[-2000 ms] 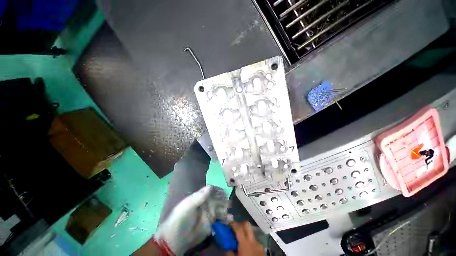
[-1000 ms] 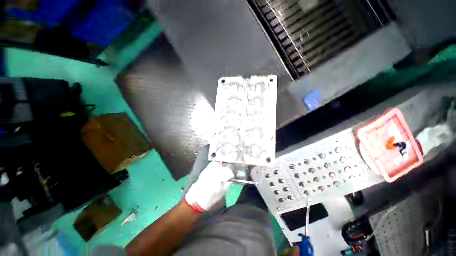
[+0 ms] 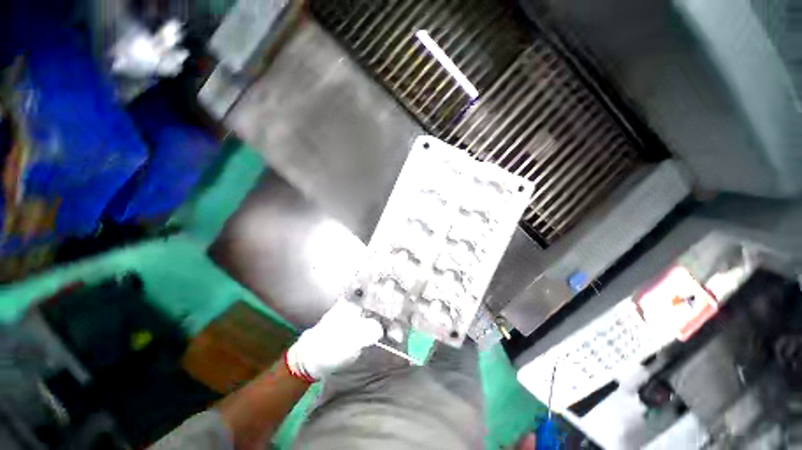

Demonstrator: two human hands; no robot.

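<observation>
The silver mould plate (image 3: 450, 235) is tilted clockwise in the middle of the view, with rows of rounded cavities and corner holes. Its upper end overlaps the slatted bed in view. My left hand (image 3: 336, 341), in a white glove with a red cuff, is closed at its lower left corner, by a thin metal handle rod; the fingertips are partly hidden. My right hand (image 3: 528, 442) is bare, mostly cut off by the bottom edge, and holds the blue-handled tool (image 3: 551, 435), its thin tip pointing up.
The slatted metal bed (image 3: 510, 114) lies behind the plate with a white stick (image 3: 447, 63) on it. A grey metal table (image 3: 321, 114) is at its left. A small blue pad (image 3: 578, 280), white perforated panel (image 3: 607, 347) and pink-red tray (image 3: 677, 301) are at right. A cardboard box (image 3: 237, 352) is lower left.
The view has shifted, showing more of the slatted bed. The plate has turned clockwise and now overlaps the bed in view. My left hand has come off the blue tool and onto the plate.
</observation>
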